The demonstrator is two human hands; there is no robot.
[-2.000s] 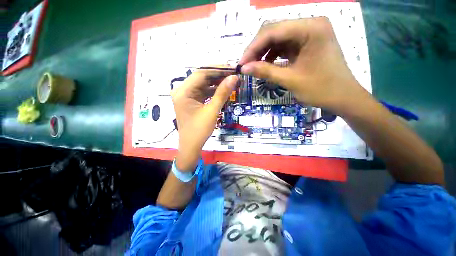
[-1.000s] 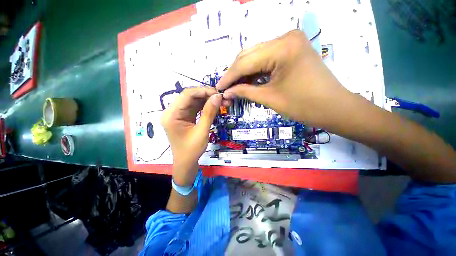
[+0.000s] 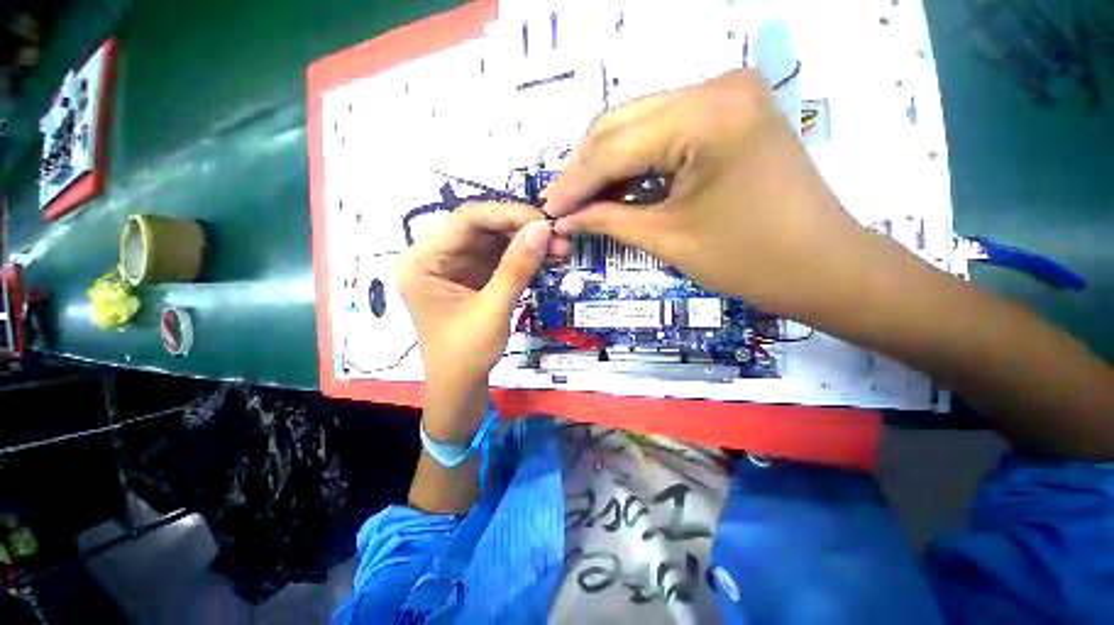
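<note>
My left hand (image 3: 470, 287) and my right hand (image 3: 709, 183) meet fingertip to fingertip above the upper left of the blue motherboard (image 3: 623, 314). Both pinch a thin dark strip, perhaps a cable tie (image 3: 476, 187), whose free end sticks out up and to the left. The board sits on the white panel (image 3: 367, 147). A black-sleeved cable (image 3: 422, 217) lies on the panel left of the board. Red leads (image 3: 564, 338) run along the board's lower left. My right hand hides most of the fan and heatsink.
A red-orange pad (image 3: 733, 427) borders the panel. Left on the green bench (image 3: 232, 330) are a tan tape roll (image 3: 165, 249), a crumpled yellow thing (image 3: 112, 300), a small ring roll (image 3: 177, 331) and another unit (image 3: 76, 122). A blue-handled tool (image 3: 1030, 263) lies right.
Over two seconds my joined hands have moved down and left over the panel, and the strip's free end has tilted upward. In the last second the hands have barely moved; the view has shifted slightly.
</note>
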